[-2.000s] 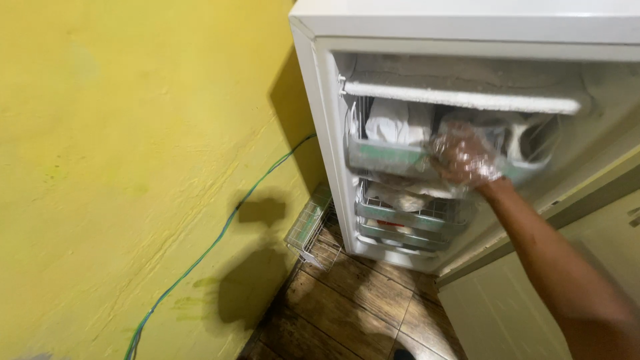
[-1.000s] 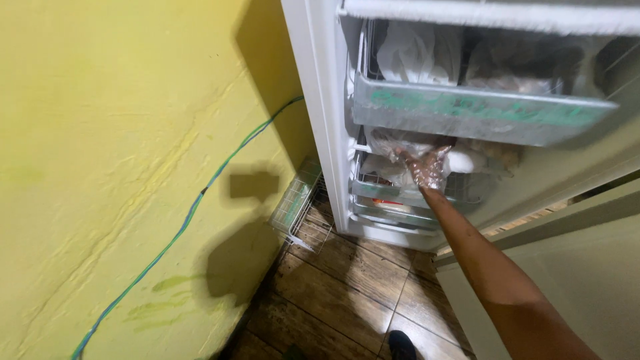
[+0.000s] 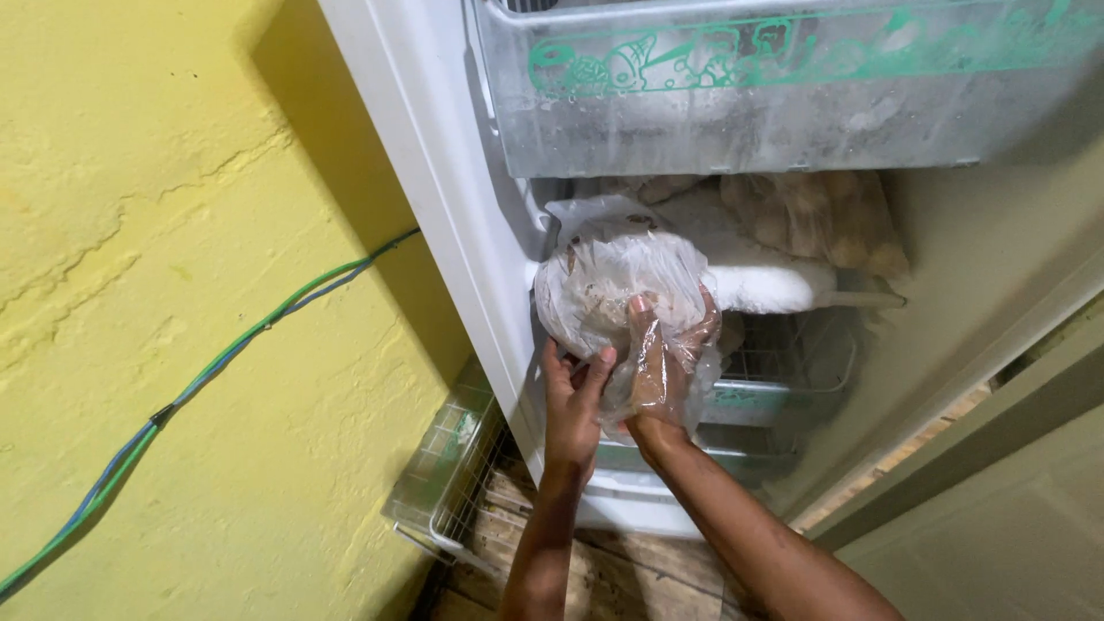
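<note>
Both hands are on a whitish plastic bag with frosted contents I cannot make out, at the left side of the open upright freezer, below the upper drawer. My bare left hand supports the bag from beneath, thumb up. A clear plastic bag covers my right hand, which grips the bag's near right side. Just right of it is a frost-coated shelf bar. Behind that lies another clear bag with pale brown lumps.
Lower drawers sit beneath the hands. At left, the freezer's white side wall stands near a yellow wall with a green and blue cable. A wire basket rests on the brown floor. The freezer door is at right.
My right hand has gone from the upper drawer down to the space beneath it, and now grips the whitish bag. My left hand has come into view at the bag. The view has moved closer.
</note>
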